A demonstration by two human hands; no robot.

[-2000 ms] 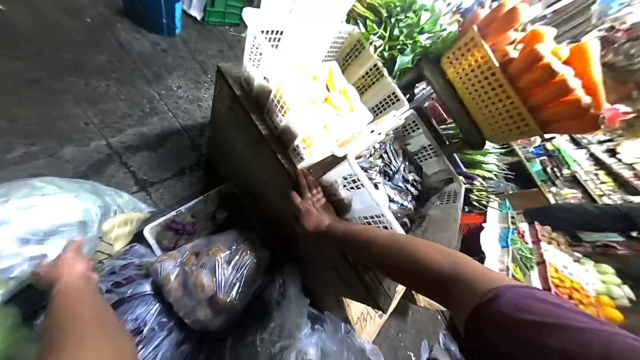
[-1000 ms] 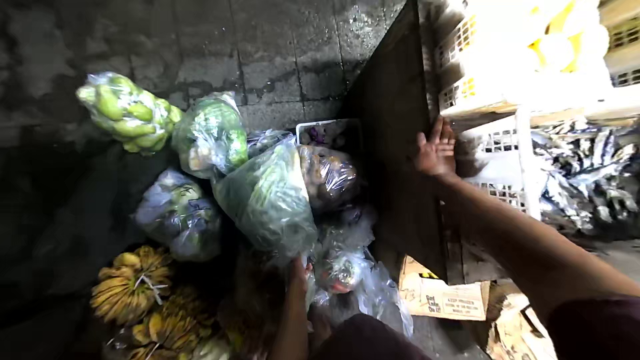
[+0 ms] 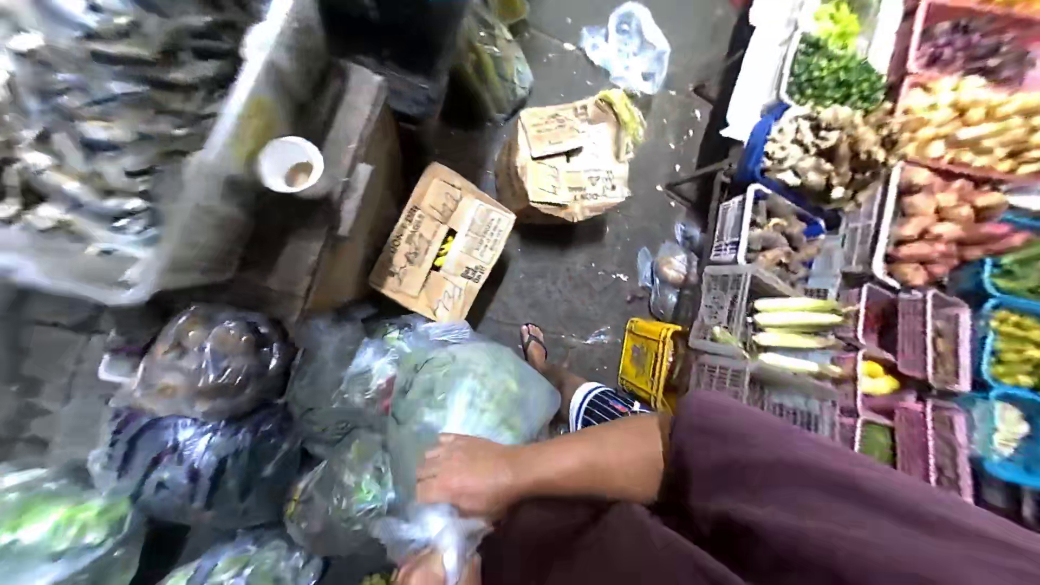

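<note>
A large translucent green plastic bag of leafy vegetables (image 3: 479, 390) fills the lower middle. My right hand (image 3: 467, 475) lies on its side, close to the neck, back of the hand up; whether its fingers grip the plastic is unclear. At the bottom edge, my left hand (image 3: 431, 566) is closed at the bag's bunched, whitish neck (image 3: 439, 528), partly cut off by the frame. Left of this bag are a bag of round brown produce (image 3: 213, 361), a bag of dark purple produce (image 3: 203, 463) and a clear bag with greens (image 3: 349, 487).
Two cardboard boxes (image 3: 443, 240) (image 3: 573, 162) stand on the floor beyond the bags. Fish trays (image 3: 191, 219) with a white cup (image 3: 290, 164) are upper left. A yellow crate (image 3: 647, 361) and vegetable baskets (image 3: 723, 301) line the right. A person's sandalled foot (image 3: 534, 345) is nearby.
The view has swung and turned strongly toward the boxes and stalls. My right hand has left the edge of the wooden stand by the crates and is now on the green bag.
</note>
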